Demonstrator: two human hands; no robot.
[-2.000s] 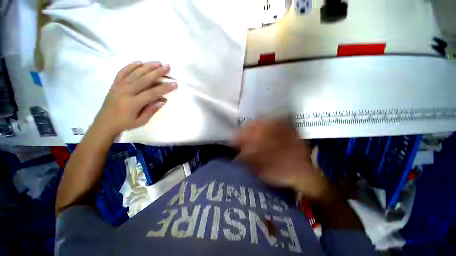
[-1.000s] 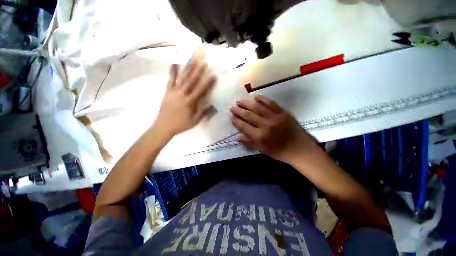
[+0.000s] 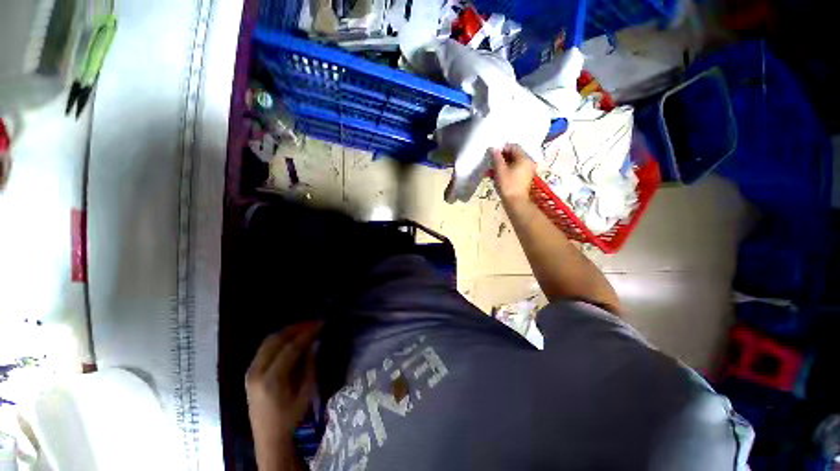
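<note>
My right hand (image 3: 513,173) reaches out over the floor at the right of the table. Its fingers pinch the lower part of a white cloth piece (image 3: 507,115). The cloth spreads up from the fingers, between a blue crate and a red basket (image 3: 589,232). Crumpled white pieces (image 3: 594,166) fill the basket. My left hand (image 3: 281,373) is in shadow beside the table edge, close to my body. Its fingers are partly hidden, and I cannot tell whether it holds anything. A white garment piece (image 3: 106,419) lies on the table at the lower left.
The white table (image 3: 138,230) with its printed ruler runs along the left. Lime-green snips (image 3: 95,53) and a red tape marker (image 3: 78,245) are on it. Blue slatted crates (image 3: 359,97) stand beyond. A dark-blue bin (image 3: 697,129) is behind the basket, and a red object (image 3: 763,357) at the right.
The view has swung right, from the sewing area to the crates and floor. Both hands have left the cloth on the table. My right hand has taken hold of a white cloth piece.
</note>
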